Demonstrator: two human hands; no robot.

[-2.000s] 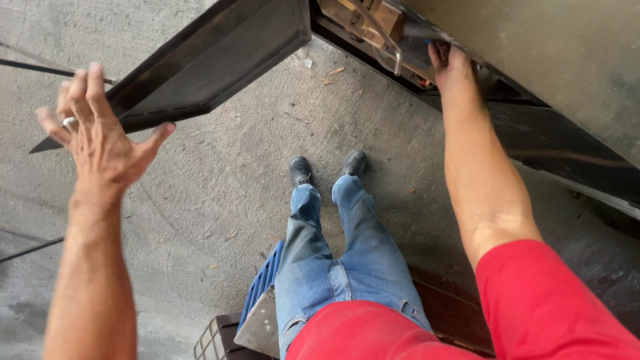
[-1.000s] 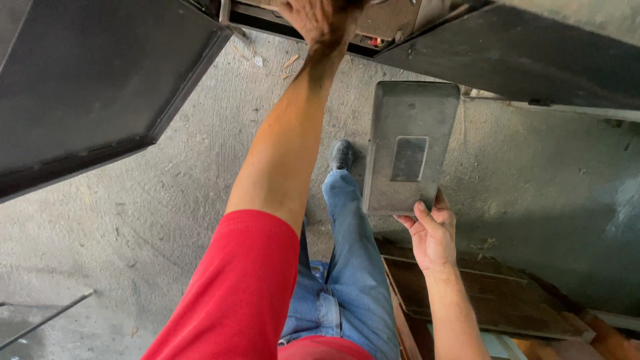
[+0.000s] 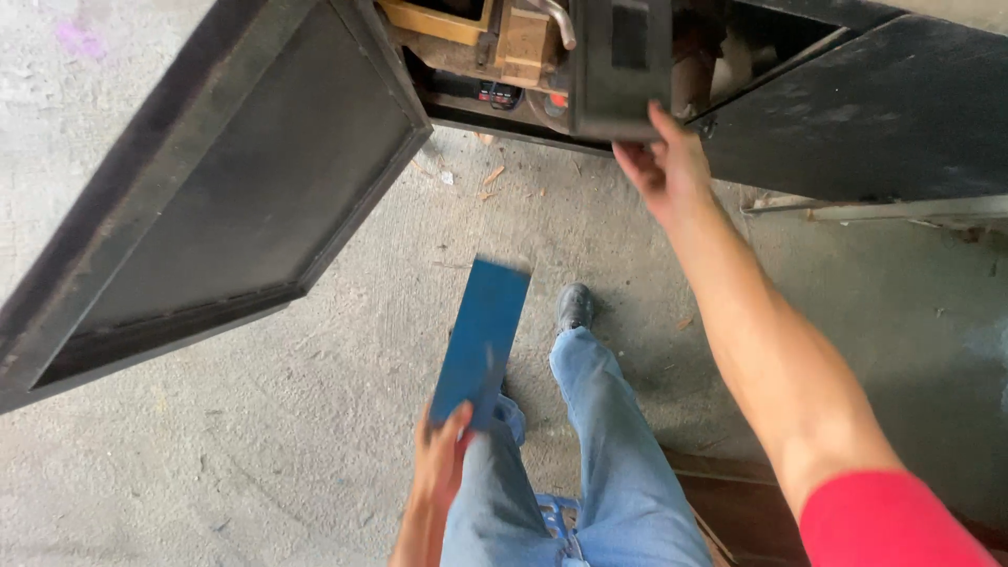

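Observation:
My left hand (image 3: pixel 447 445) grips the lower end of a flat blue rectangular box or panel (image 3: pixel 484 335), held over the floor beside my left leg. The nearer edge of a dark grey rectangular case with a recessed window (image 3: pixel 622 94) is in my right hand (image 3: pixel 669 161), at the opening of a black metal cabinet. Inside that cabinet, left of the case, are a yellow wooden frame (image 3: pixel 441 22), wooden blocks (image 3: pixel 526 43) and a bent metal rod (image 3: pixel 561 22). A small black and red device (image 3: pixel 501 94) lies lower down. The case hides part of the interior.
A black metal door (image 3: pixel 236 181) stands swung out on the left. Another black panel (image 3: pixel 850 110) spans the upper right. Wood chips (image 3: pixel 494 175) lie on the concrete floor. A blue plastic object (image 3: pixel 557 512) shows between my legs, and brown boards (image 3: pixel 732 504) lie at the lower right.
My left hand has come back from the cabinet and now holds the blue object. My right hand has moved the grey case from above the floor to the cabinet opening.

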